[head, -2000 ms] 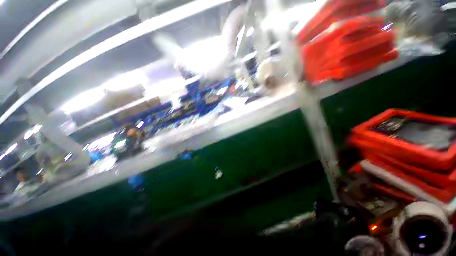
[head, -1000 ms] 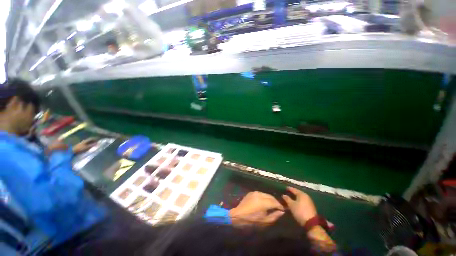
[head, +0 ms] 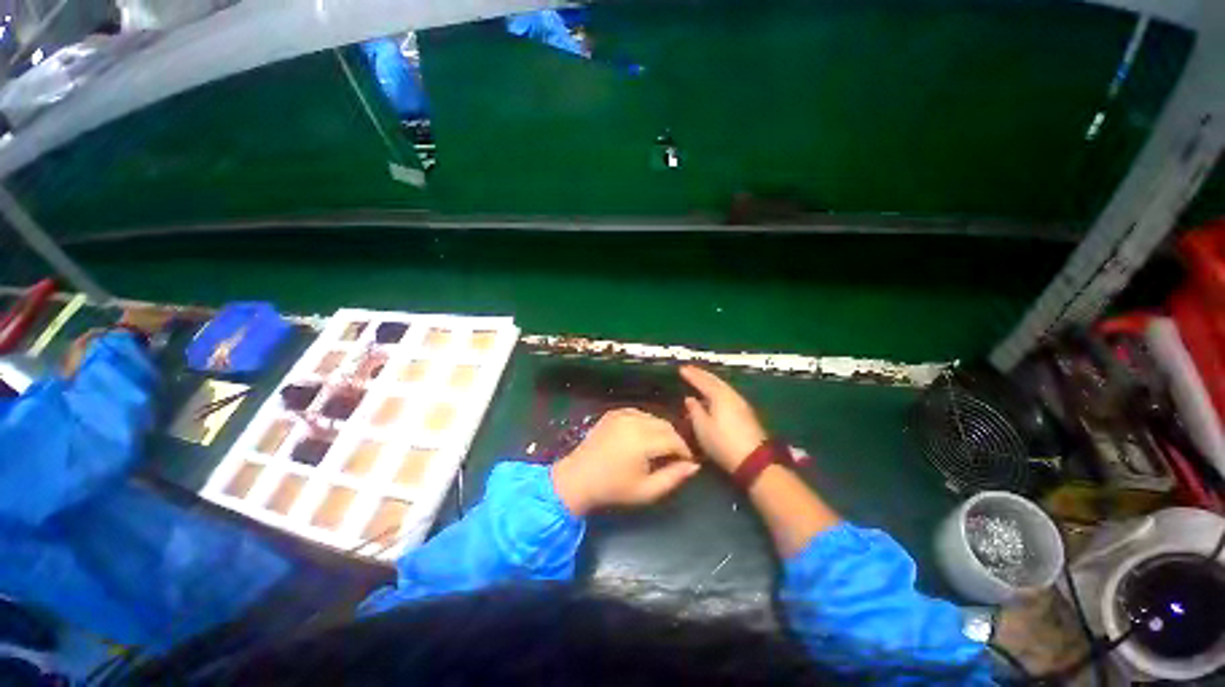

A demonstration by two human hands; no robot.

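My left hand [head: 625, 460] is bare, in a blue sleeve, with curled fingers and its thumb pointing right. My right hand [head: 721, 419] wears a red wristband [head: 760, 463] and meets it, fingertips close together above the dark green bench. Anything between the fingertips is too small and dark to make out. A loose pile of tiny glittering bits with dark red strands [head: 558, 432] lies just behind and left of my left hand, partly covered by it. The white compartment tray [head: 500, 352] lies left of my hands, with several pockets holding dark parts.
At right stand a black wire-grille fan [head: 970, 432], a white cup of silvery bits [head: 957, 548], a white round unit [head: 1112, 591] and red-orange trays [head: 1200, 289]. A blue container [head: 239, 338] and another person's blue sleeve [head: 74, 430] are at left. The chipped white edging [head: 752, 360] runs behind.
The view has swung down and right onto the bench. My hands, out of view two seconds ago, are still together. The cup, fan and white round unit show more fully than one second ago.
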